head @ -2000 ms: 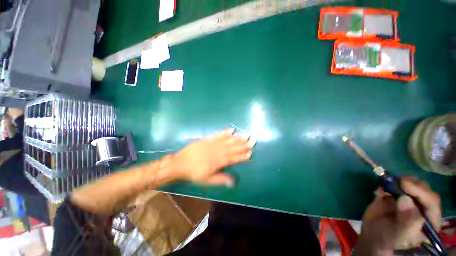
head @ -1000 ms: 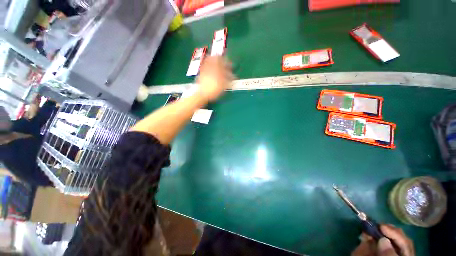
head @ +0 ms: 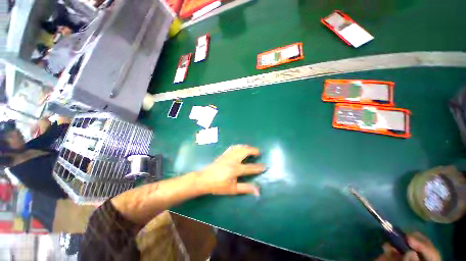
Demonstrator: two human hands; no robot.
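Observation:
My left hand [head: 232, 172] is over the green bench at the middle, fingers apart, with nothing seen in it. My right hand [head: 411, 250], cut off by the lower edge, holds a black-handled soldering iron [head: 378, 216]; its thin tip points up and left over the bench. Two orange-framed housings [head: 357, 92] [head: 372, 119] lie side by side at the right, green boards showing. White LCD modules [head: 207, 136] lie up and left of my left hand, with a dark-faced one [head: 175, 109] beside them.
A pale strip [head: 286, 75] crosses the bench, with several orange-framed phones [head: 280, 55] beyond it. A solder reel [head: 138, 166] and a wire rack [head: 97, 153] stand at left, below a grey machine [head: 115, 61]. A round tin [head: 437, 194] stands at right. Another person's arm [head: 30, 155] shows far left.
My left hand has come back from the parts at upper left to the middle of the bench, fingers now spread. My right hand still holds the iron. The camera view has shifted.

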